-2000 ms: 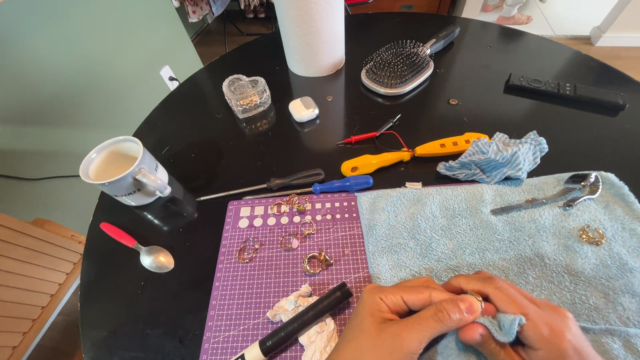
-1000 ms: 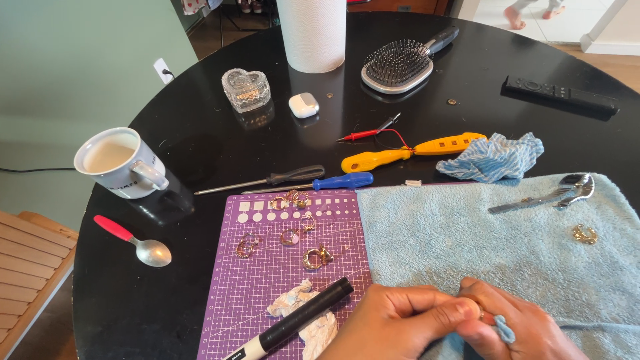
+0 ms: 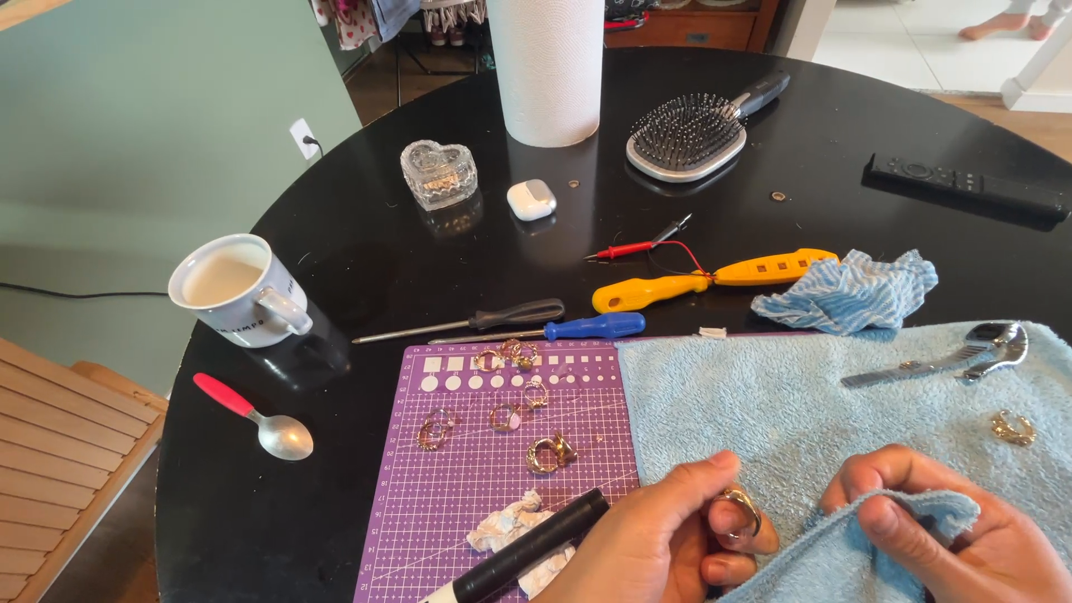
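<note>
My left hand [image 3: 670, 536] holds a gold-coloured ring [image 3: 740, 512] between its fingers, low in the view. Beside it on the right, my right hand [image 3: 946, 523] pinches a raised edge of the light blue terry towel [image 3: 712, 402]. Another gold-coloured ring [image 3: 1013, 427] lies on the towel, below a metal-banded wristwatch [image 3: 946, 356]. Several rings, among them a chunky gold-coloured one [image 3: 548, 454], rest on the purple cutting mat [image 3: 486, 477]. A black marker [image 3: 528, 540] lies across crumpled white paper [image 3: 511, 519] on the mat.
Behind the mat lie a black-handled screwdriver [image 3: 511, 315], a blue-handled screwdriver [image 3: 595, 326], a yellow tester [image 3: 653, 293] and a striped cloth [image 3: 854, 289]. A mug [image 3: 239, 289] and spoon [image 3: 285, 437] are left; a paper towel roll [image 3: 548, 75], hairbrush [image 3: 687, 138] and remote [image 3: 963, 184] stand or lie farther back.
My hands were together around the ring and the towel edge; now they are apart, with the ring in the left and the towel in the right.
</note>
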